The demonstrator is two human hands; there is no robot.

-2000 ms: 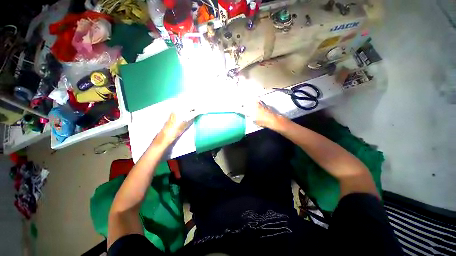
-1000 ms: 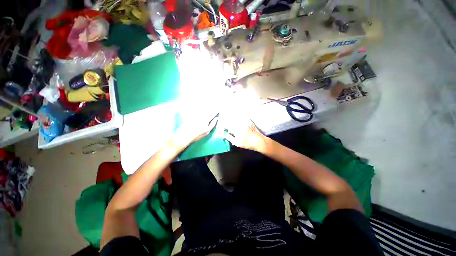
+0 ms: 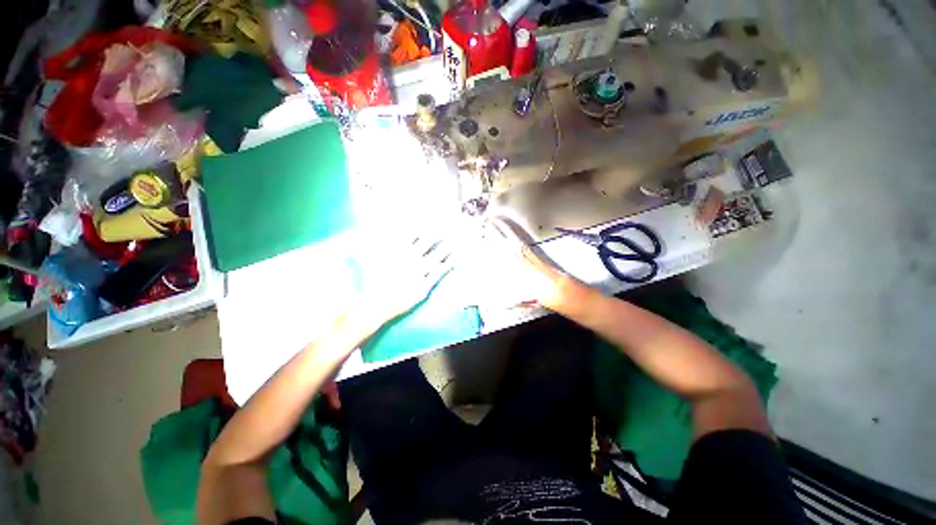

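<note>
A green fabric piece (image 3: 423,333) lies at the table's front edge, partly under my hands and pale in the lamp glare. My left hand (image 3: 405,277) rests on it with the fingers stretched toward the needle area. My right hand (image 3: 529,272) is just right of it, near the needle; its fingertips are lost in glare. The sewing machine (image 3: 616,128) stands behind my hands. The presser foot and needle are hidden by the glare. A flat green square of fabric (image 3: 277,195) lies on the left of the table.
Black-handled scissors (image 3: 628,252) lie right of my right hand. A white-edged tray (image 3: 128,329) with mixed cloth and bags is at the left. Red-capped bottles (image 3: 474,46) stand behind the machine. Green cloth bundles hang by my left leg (image 3: 185,461) and right thigh (image 3: 641,410).
The fabric piece first lay between my hands; my left hand has since come over it and both hands have moved nearer each other at the needle area. The view has shifted slightly.
</note>
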